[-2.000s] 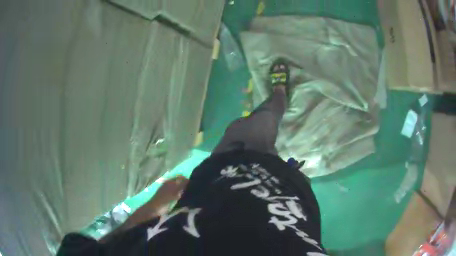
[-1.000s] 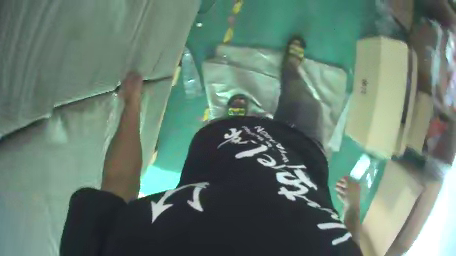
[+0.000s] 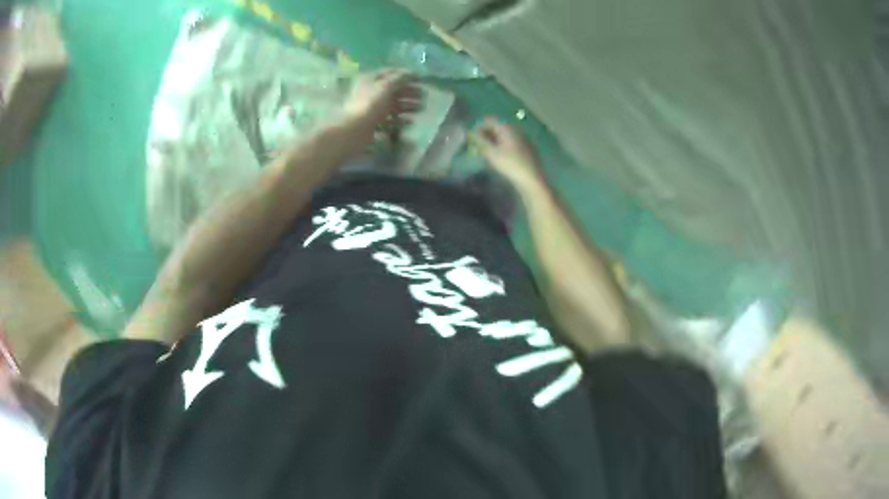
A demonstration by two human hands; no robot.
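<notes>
A grey-green woven sack [image 3: 210, 127] lies flat and creased on the green floor, in front of and to the left of my body. My left hand [image 3: 388, 97] is low over the sack's right part, with its fingers bent down. My right hand [image 3: 499, 146] is a little to the right, beside the sack's right edge, with its fingers bent. Both hands are small and blurred, so whether either one grips the sack cannot be made out. My dark shirt hides the nearer part of the sack.
A large surface covered in grey-green sack [image 3: 741, 127] fills the upper right. Brown cartons [image 3: 34, 63] stand at the left edge, and a tan cardboard piece [image 3: 819, 409] is at the lower right. Clear plastic [image 3: 429, 60] lies beyond my hands, near a yellow floor line [image 3: 297, 31].
The view has turned, so the covered surface is now on the right. My left hand has left that surface and is over the sack. My right hand has come forward beside it.
</notes>
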